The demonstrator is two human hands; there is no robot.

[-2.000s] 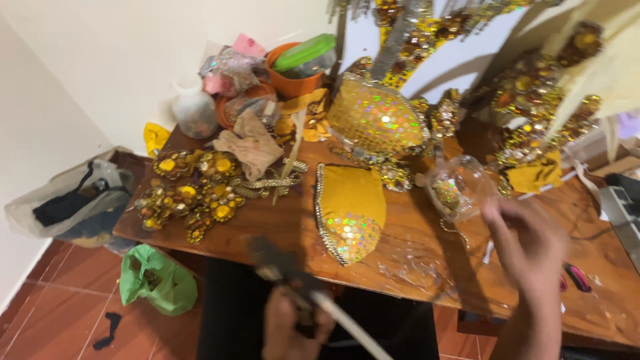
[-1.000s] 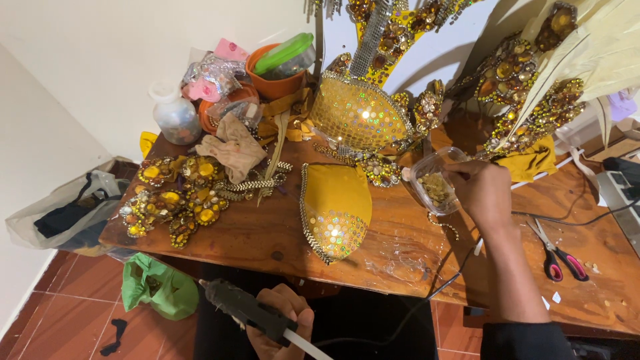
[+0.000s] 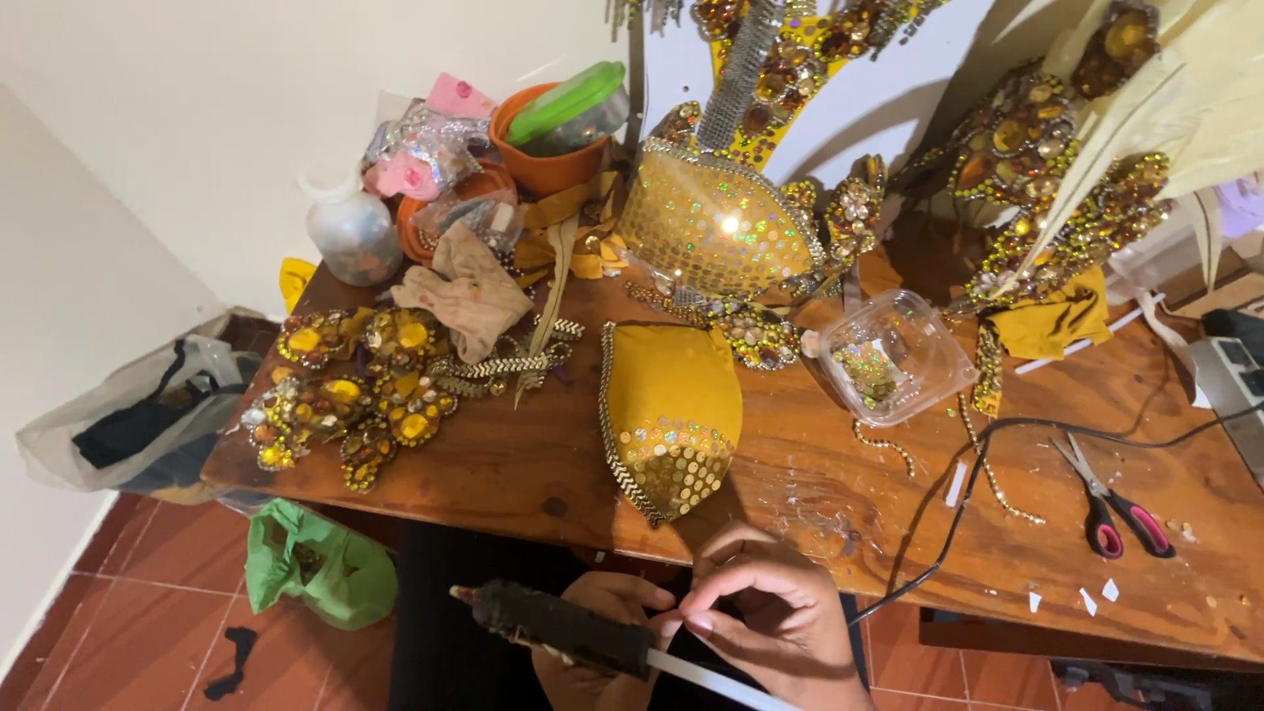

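Observation:
My left hand [image 3: 597, 632] holds a black hot glue gun [image 3: 558, 624] with a white glue stick in its rear end; the nozzle points left. Thumb and forefinger of my right hand [image 3: 770, 617] are pinched together against the left fingertips; anything between them is too small to tell. Just above, on the wooden table, lies a yellow fabric cup [image 3: 671, 380] with a silver chain trim on its left edge and round gold sequins on its lower part. Behind it sits a cup covered in sequins [image 3: 726, 222]. A clear plastic container [image 3: 899, 360] holds loose sequins, to the right.
Scissors [image 3: 1111, 499] and a black cord [image 3: 953, 533] lie at the right. Jeweled appliqués [image 3: 355, 395] and a beige cloth [image 3: 469, 291] are at the left, orange pots [image 3: 548, 163] behind. A green bag [image 3: 321, 573] stands on the floor beside the wooden table [image 3: 464, 494].
My right hand has left the clear container and come down beside my left hand. The glue gun stays in my left hand, its nozzle still pointing left.

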